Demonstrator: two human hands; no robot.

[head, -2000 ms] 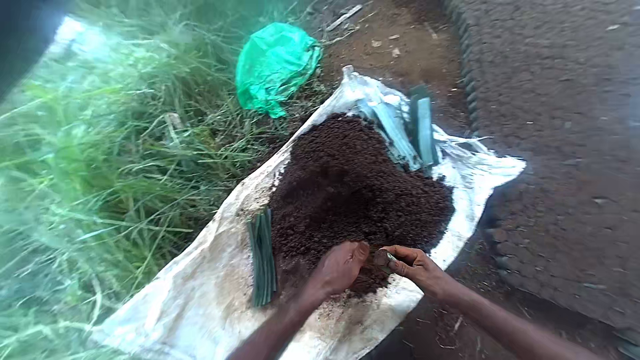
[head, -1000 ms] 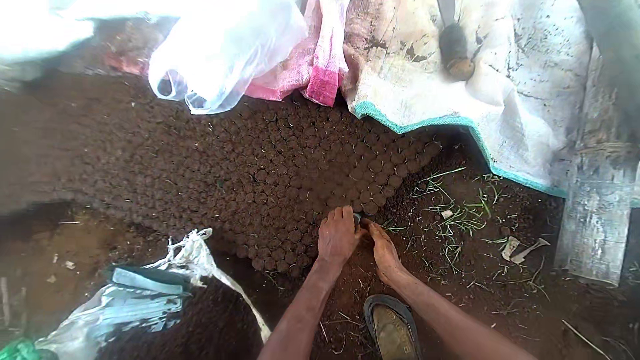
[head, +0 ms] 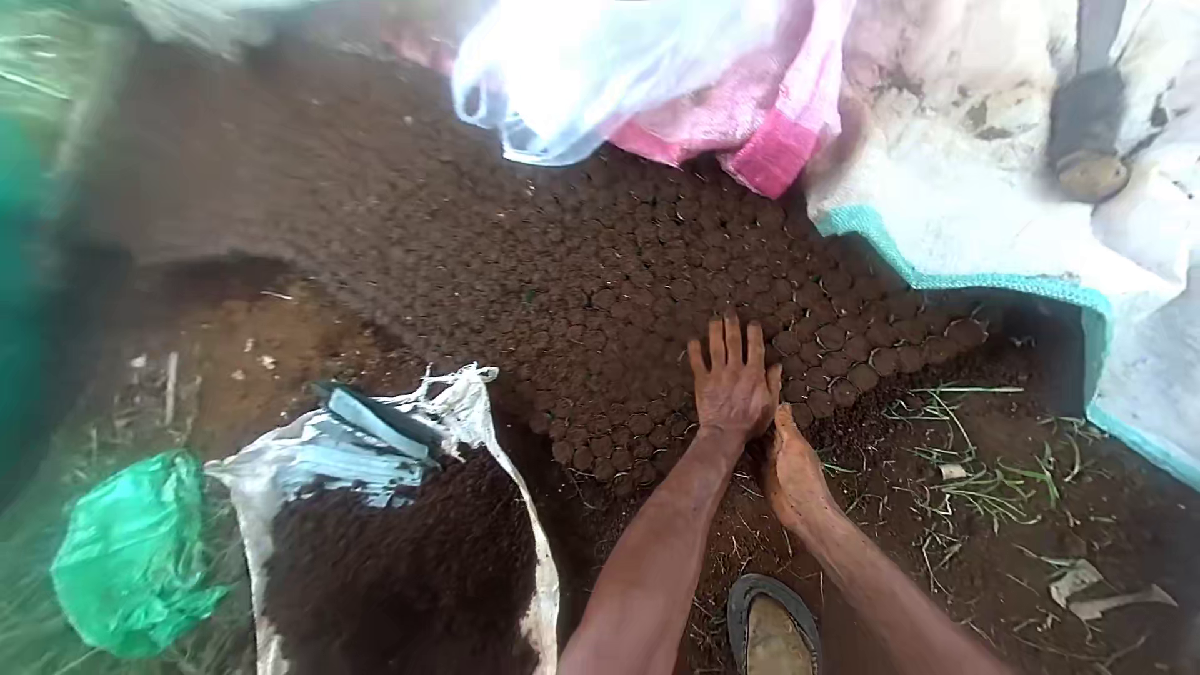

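Note:
Rows of round soil-filled tubes (head: 637, 272) stand packed side by side on the ground. My left hand (head: 734, 380) lies palm down on the tops near their front edge, its fingers spread. Beside it, my right hand (head: 792, 469) is turned on its side against that edge, fingertips near my left thumb. Whether it touches or grips a tube is hidden. At the lower left, dark loose soil (head: 403, 562) lies on a white woven sack (head: 539, 572), with flat bluish-green plastic strips (head: 366, 450) at its far end.
A green plastic bag (head: 136, 553) lies at the left. Beyond the tubes are a clear plastic bag (head: 581, 84), a pink-and-white sack (head: 783, 141) and a white sheet with a teal edge (head: 994, 281). My sandalled foot (head: 773, 633) is below my hands; grass (head: 984, 469) lies right.
The view has swung from the soil sack to the packed tubes. My hands have gone from over the soil to the tubes' edge, and my left hand's fingers have spread flat.

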